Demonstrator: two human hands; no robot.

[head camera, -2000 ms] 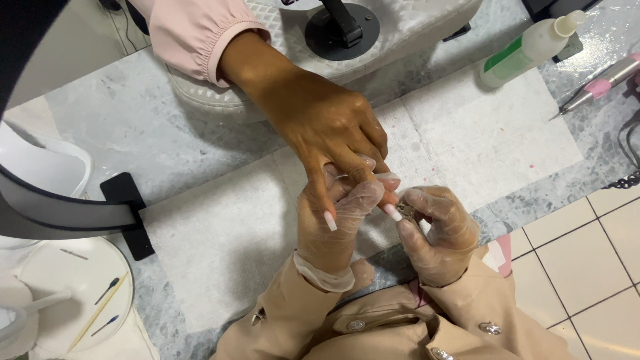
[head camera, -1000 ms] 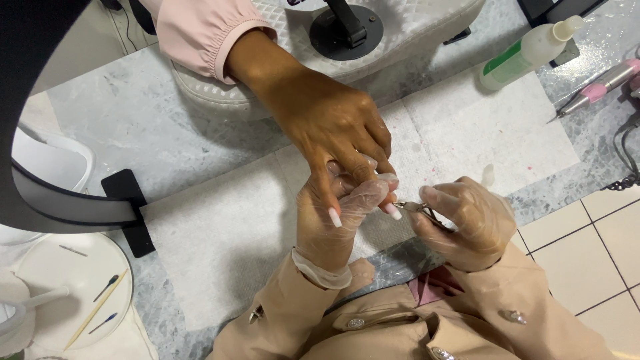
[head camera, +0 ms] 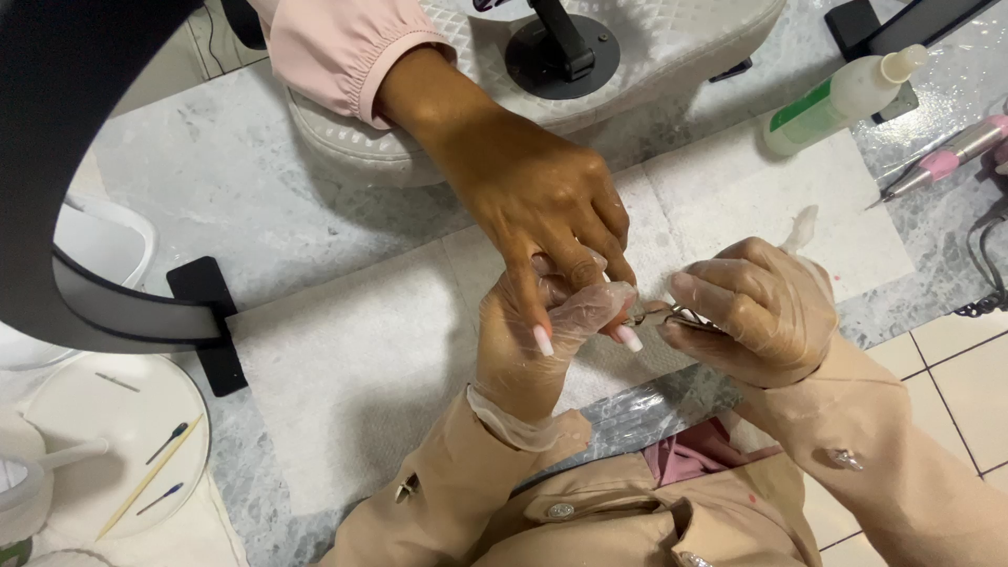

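Note:
My left hand (head camera: pixel 543 339), in a clear thin glove, grips a finger of another person's hand (head camera: pixel 543 173), its thumb lying over the finger near a long pale nail (head camera: pixel 628 338). That person's hand reaches down from a pink sleeve, with a second pale nail (head camera: pixel 542 339) showing to the left. My right hand (head camera: pixel 756 315), gloved too, is closed around small metal nippers (head camera: pixel 689 317). Their tip is at the side of the held finger's nail; whether it touches the skin cannot be told. White paper towels (head camera: pixel 354 378) lie beneath the hands.
A white quilted armrest (head camera: pixel 378 157) with a round black stand base (head camera: pixel 562 57) is behind the hands. At the right are a pump bottle (head camera: pixel 835 102) and a pink nail drill (head camera: pixel 945 157). A black lamp arm (head camera: pixel 142 315) and a white plate (head camera: pixel 71 394) with small tools stand left.
My right hand has moved right from close beside the held finger, and more of the nippers shows. My left hand keeps its grip on the other person's finger.

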